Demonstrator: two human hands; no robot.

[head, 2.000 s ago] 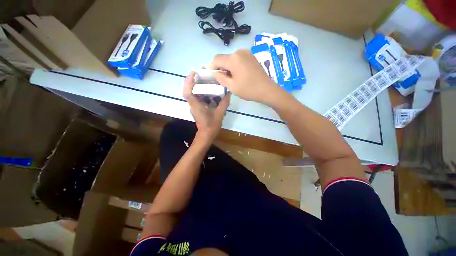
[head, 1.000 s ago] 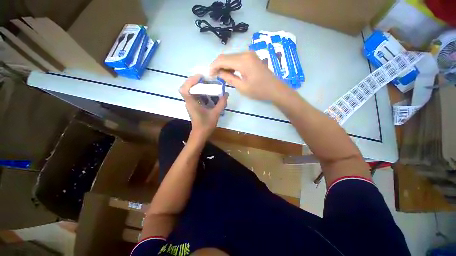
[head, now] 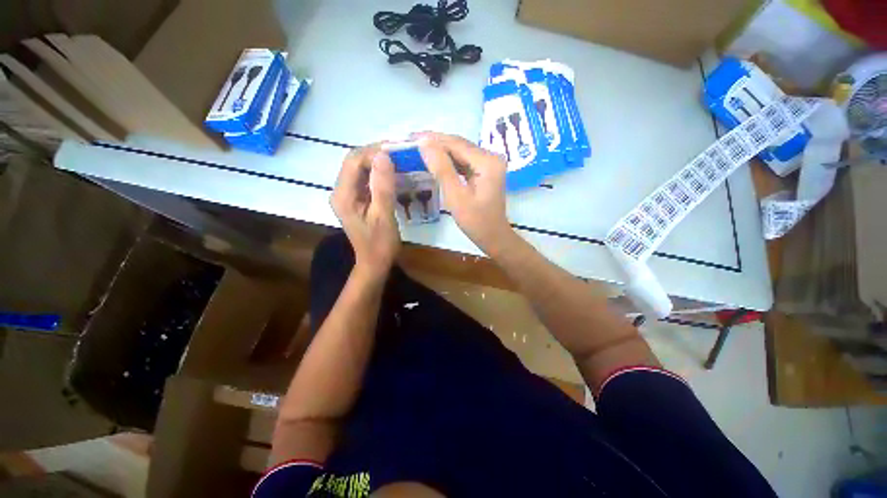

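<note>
A white and blue retail box (head: 416, 199) with a picture of two black plugs is held over the table's front edge. My left hand (head: 368, 206) grips its left side and my right hand (head: 469, 187) grips its right side. The thumbs and fingers of both hands are at the box's blue upper end. The inside of the box is hidden. Black coiled cables (head: 428, 37) lie at the far side of the table. A fan of flat box blanks (head: 535, 122) lies right of my hands.
Thicker boxes (head: 255, 100) are stacked at the table's left, beside brown cardboard strips (head: 107, 86). A label strip (head: 715, 177) curls over the right side, partly across blue-white boxes (head: 747, 97). An open carton with dark contents (head: 160, 336) stands lower left.
My right hand has moved down onto the box, and its blue end now shows in place of the white face. The label strip's near end now hangs over the table's front edge.
</note>
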